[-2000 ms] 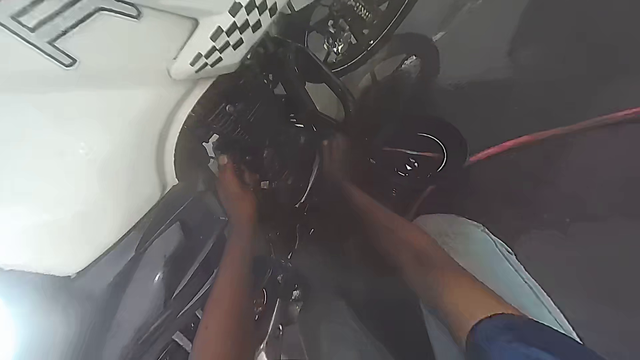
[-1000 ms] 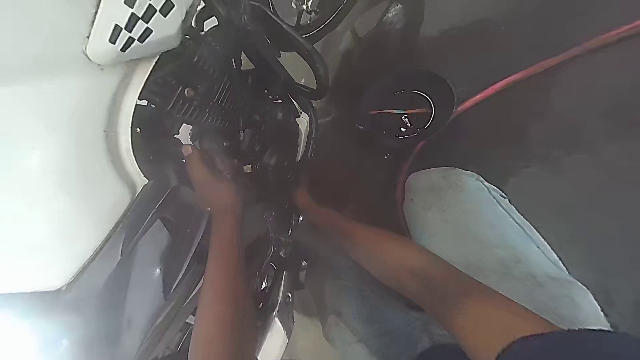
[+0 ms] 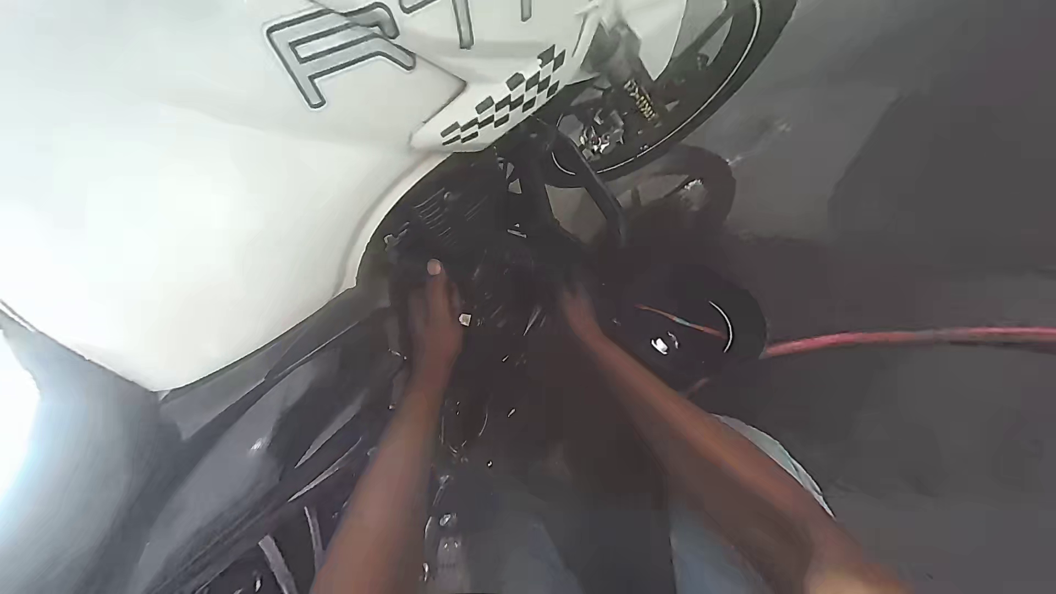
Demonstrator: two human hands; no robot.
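My left hand [image 3: 436, 318] reaches into the dark engine area of a motorcycle, its fingers against the side of the finned engine [image 3: 441, 210]. Lower on the engine, to the right, is my right hand [image 3: 573, 305]; its fingertips fade into shadow. Whether either hand grips a part cannot be made out. A white fairing [image 3: 247, 206] with a checkered pattern borders the engine at the upper left. Beside my right hand, a round black pan [image 3: 747, 322] holds dark, shiny liquid. A black guard bar [image 3: 598, 186] curves above that hand.
The front wheel [image 3: 742, 62] is at the top, right of the fairing. A red hose [image 3: 907, 337] runs across the dark floor [image 3: 924, 462] from the pan to the right edge. Dark body panels [image 3: 272, 421] lie left of my left forearm. My trouser leg shows beneath my right forearm.
The view has shifted, bringing more of the fairing and front wheel into sight than one second ago. Both hands stay at the engine.
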